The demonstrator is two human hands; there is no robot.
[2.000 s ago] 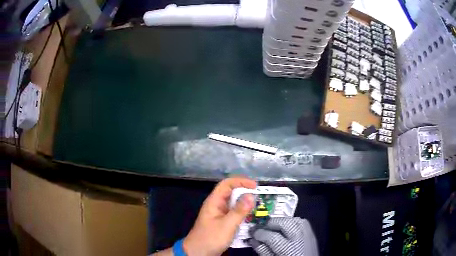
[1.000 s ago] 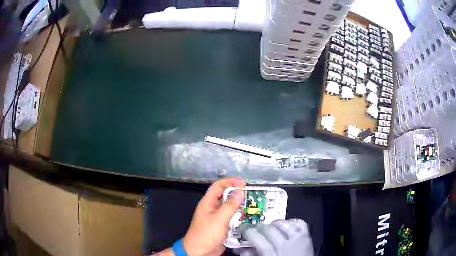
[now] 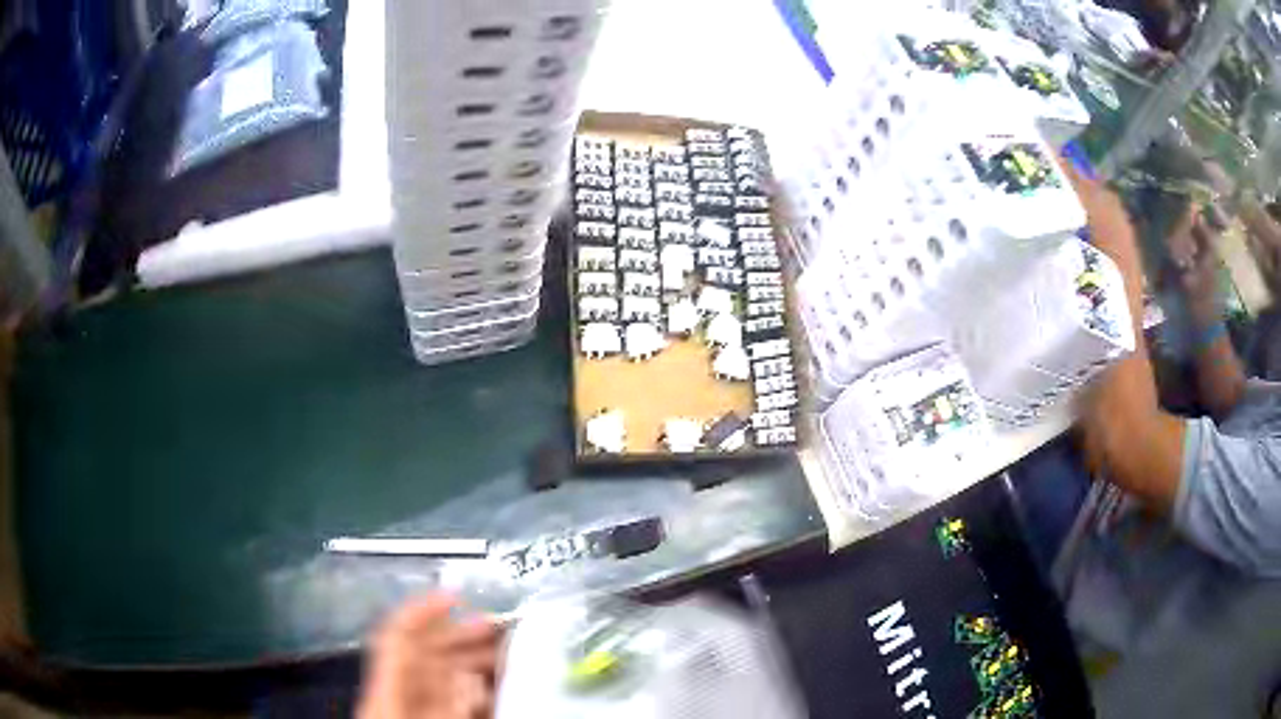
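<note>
A white housing (image 3: 541,667) with a green board and yellow block inside is at the bottom edge, blurred and cut off. My right hand (image 3: 731,660), in a grey-white glove, grips its right side, also blurred. My bare left hand (image 3: 429,660) is at the housing's left side, blurred and cut off; whether it still grips the housing cannot be told.
A tall empty housing stack (image 3: 471,183) stands behind the bench centre. A cardboard tray (image 3: 653,400) of white modules is beside it. Filled housings (image 3: 899,421) stand at right. Boards lie on the black Mitra box (image 3: 829,632). A metal strip (image 3: 408,546) lies near the bench edge. Another person's arm (image 3: 1138,421) is far right.
The view has swung right, bringing more filled stacks and another person into view. The housing and my hands have become blurred, and my left hand now shows at the housing's left edge.
</note>
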